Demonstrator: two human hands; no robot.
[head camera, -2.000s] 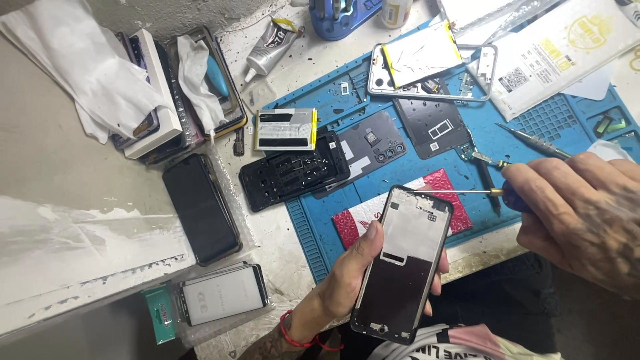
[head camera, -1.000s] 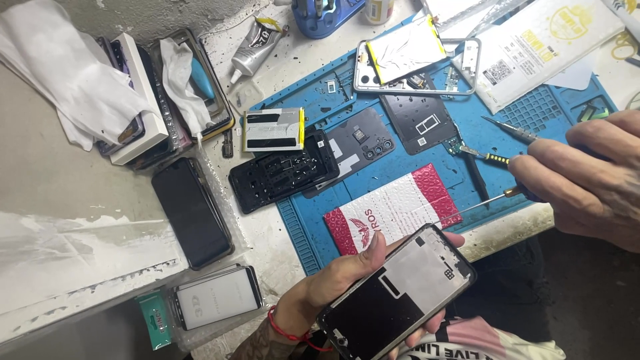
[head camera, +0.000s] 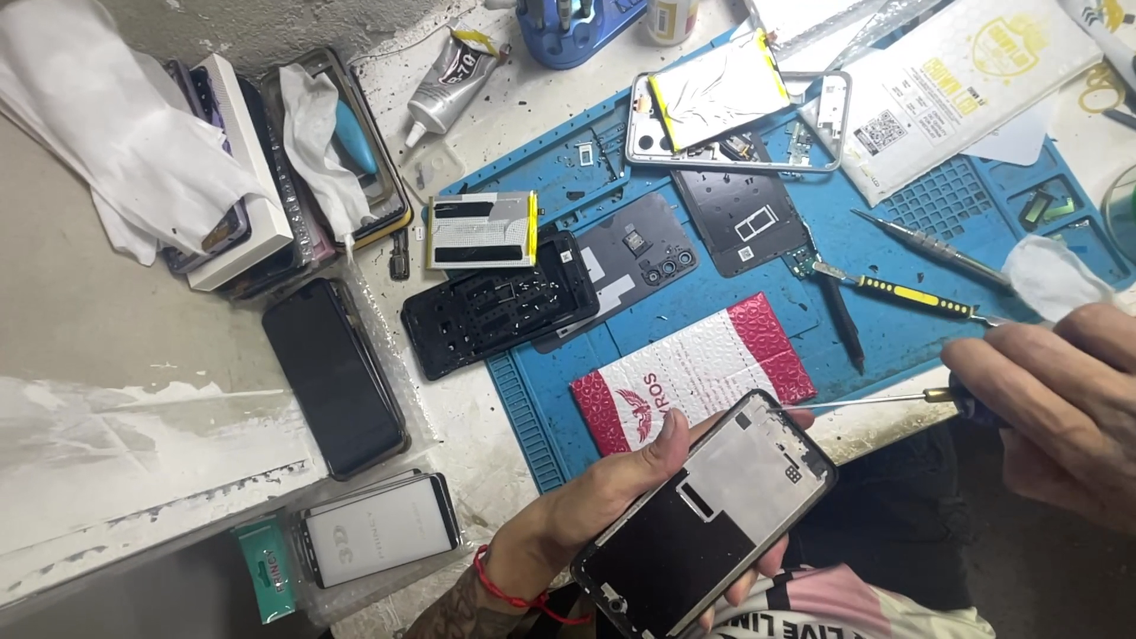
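A bare phone frame, part silver and part black inside, lies tilted in my left hand, thumb on its upper left edge and fingertips showing at the lower right edge. My right hand grips a thin-shafted screwdriver by its dark handle. The shaft points left, and its tip is at or close to the frame's top corner; contact cannot be told. Just behind the frame, a red and white bubble mailer lies on the blue repair mat.
On the mat are tweezers, a yellow-black pry tool, phone back covers and a silver phone frame under a battery. Left of it are another battery, a black phone housing, a dark phone and a glue tube.
The phone frame has turned in my left hand, standing steeper two seconds ago and flatter one second ago. The screwdriver tip, away from the frame one second ago, is at its top corner again.
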